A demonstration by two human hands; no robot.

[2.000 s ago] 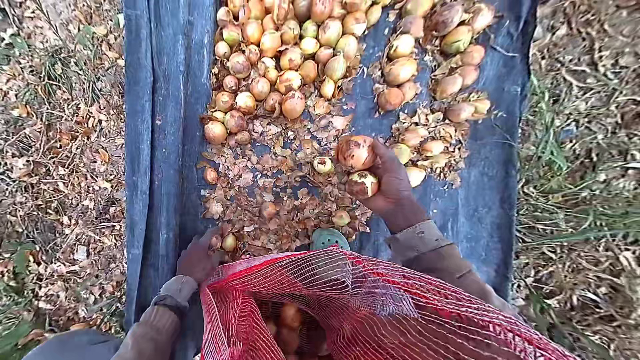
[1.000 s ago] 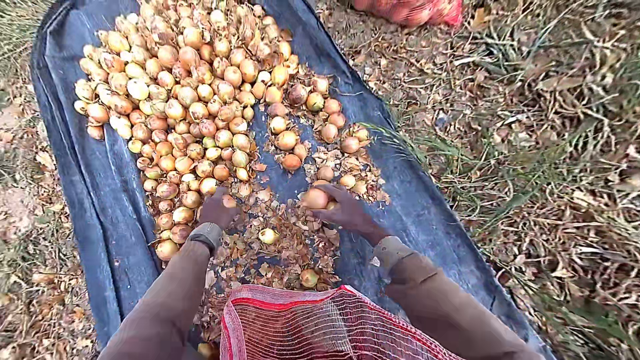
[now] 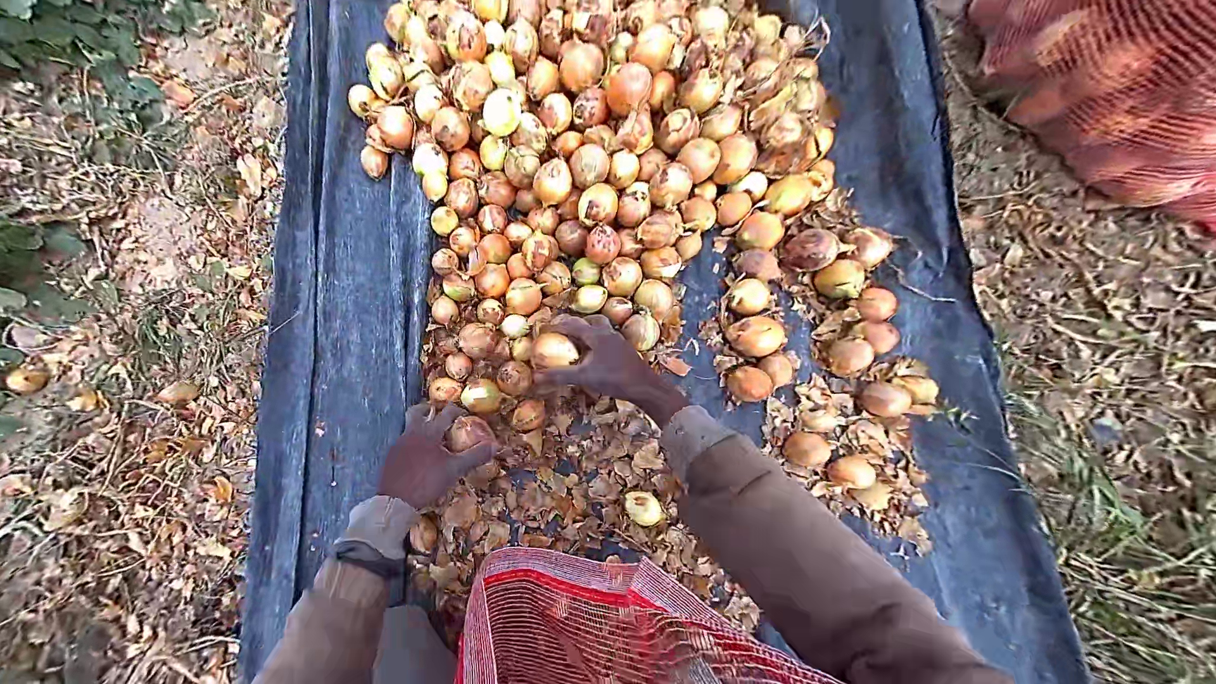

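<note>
A large heap of onions (image 3: 589, 166) lies on a dark blue sheet (image 3: 356, 285). At the heap's lower left corner, my left hand (image 3: 427, 461) curls around a reddish-brown onion (image 3: 469, 434). My right hand (image 3: 608, 361), up and to the right of it, has its thumb and fingers around a yellow-brown onion (image 3: 554, 351) at the heap's near edge. Below both hands, a red mesh sack (image 3: 608, 617) with its rim spread lies close to my body. Dry onion skins (image 3: 570, 475) cover the sheet between the sack and the heap, with a pale onion (image 3: 644, 508) among them.
Smaller rows of onions (image 3: 755, 336) run down the sheet's right side. A filled red mesh sack (image 3: 1121, 104) rests on the ground at the upper right. Dry leaves and grass border the sheet, and a stray onion (image 3: 27, 380) lies on the left ground.
The onion seen in my right hand a second ago is no longer there; that hand has moved left to the heap and grips another. The view has shifted and turned.
</note>
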